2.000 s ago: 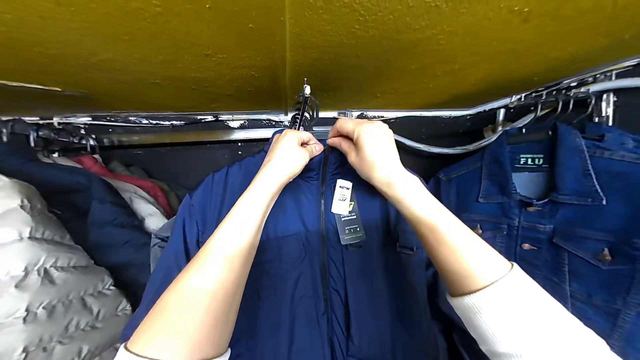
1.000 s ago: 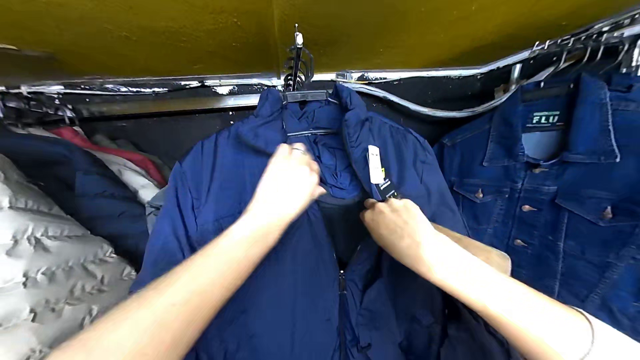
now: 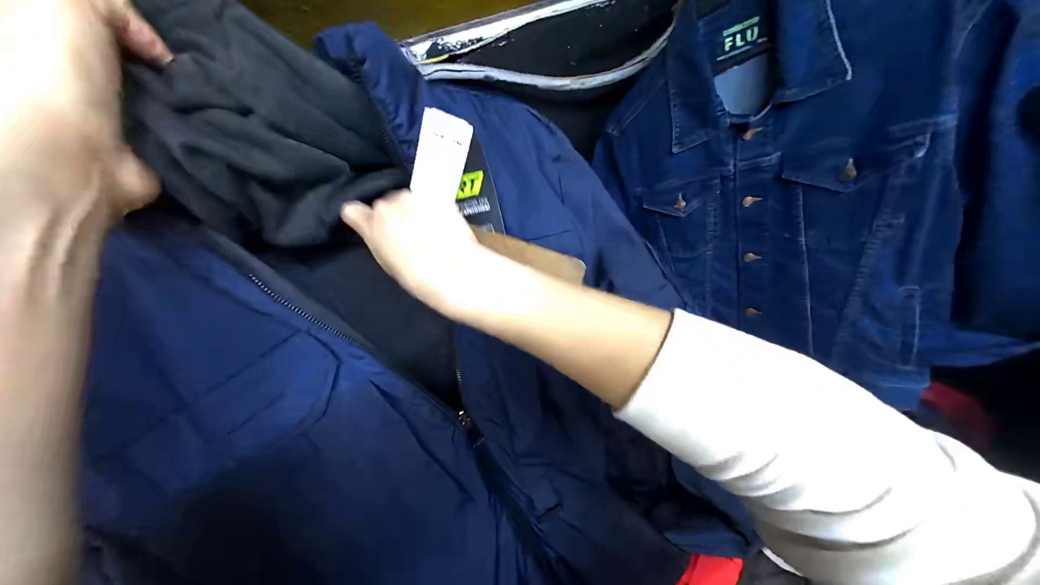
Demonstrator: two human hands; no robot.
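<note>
A navy blue zip jacket (image 3: 284, 406) fills the left and middle of the view, its front zip partly undone down to the slider (image 3: 465, 418). From its neck opening comes a dark grey fabric piece (image 3: 276, 122), perhaps a hood or lining. My left hand (image 3: 73, 122), large and blurred at the upper left, grips this fabric near its top edge. My right hand (image 3: 418, 244) holds the bunched lower edge of the fabric beside the collar. White and dark hang tags (image 3: 441, 154) stick up just behind my right hand. The hanger is hidden.
A denim jacket (image 3: 821, 195) hangs close by on the right. Behind the navy jacket, a pale cable or strip (image 3: 561, 81) runs along the dark wall under a yellowish panel (image 3: 390, 15). Something red (image 3: 711, 569) shows at the bottom.
The navy jacket's zip, closed in the first frame, is now partly undone. Dark grey fabric now shows at the neck, with my left hand up on it. The view has shifted nearer and to the right.
</note>
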